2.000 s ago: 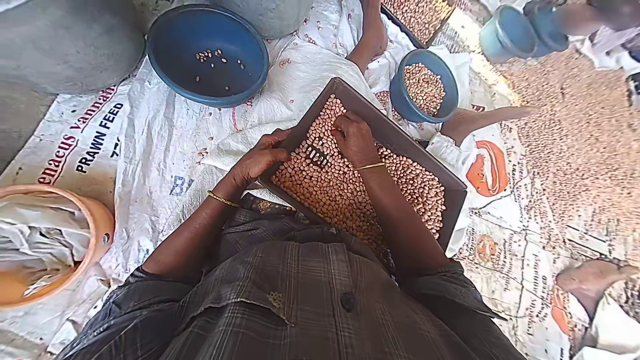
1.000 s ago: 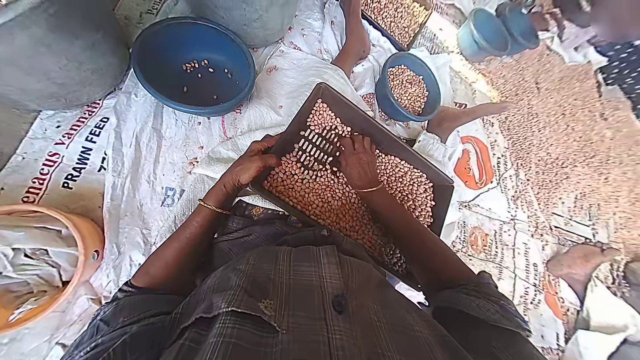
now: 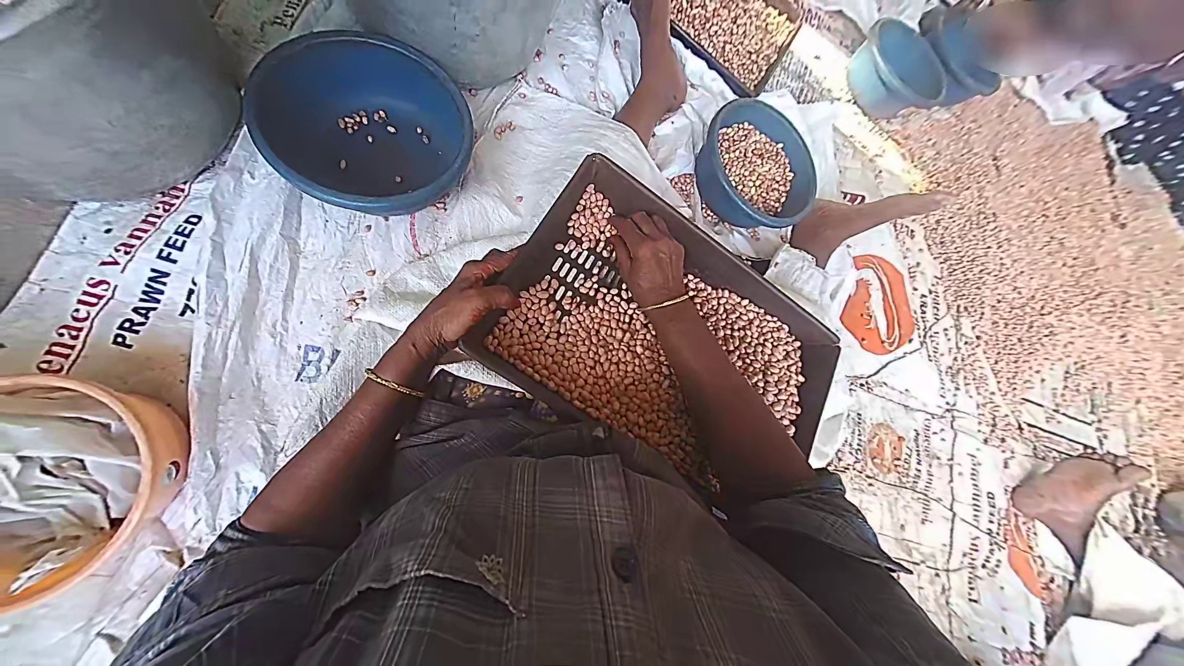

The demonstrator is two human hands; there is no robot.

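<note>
A dark rectangular tray (image 3: 647, 185) with a slotted bottom lies tilted across my lap, filled with shelled peanuts (image 3: 583, 361). My left hand (image 3: 467, 305) grips the tray's left edge, thumb over the rim. Inside, my right hand (image 3: 650, 257) rests on the peanuts near the far wall, fingers curled down; whether it holds any cannot be told. Bare slots show just left of its fingers. My right forearm hides part of the peanuts. Thin bangles circle both wrists.
A blue basin (image 3: 361, 194) with a few peanuts stands front left, a blue bucket (image 3: 805, 176) of peanuts beyond the tray. An orange tub (image 3: 157, 444) is at left. Another person's foot (image 3: 661, 83) is near the bucket; peanuts (image 3: 1036, 240) cover the ground at right.
My right hand has moved over the peanuts toward the tray's far corner since one second ago. The patch of bare slots has changed shape. My left hand stays on the tray's edge.
</note>
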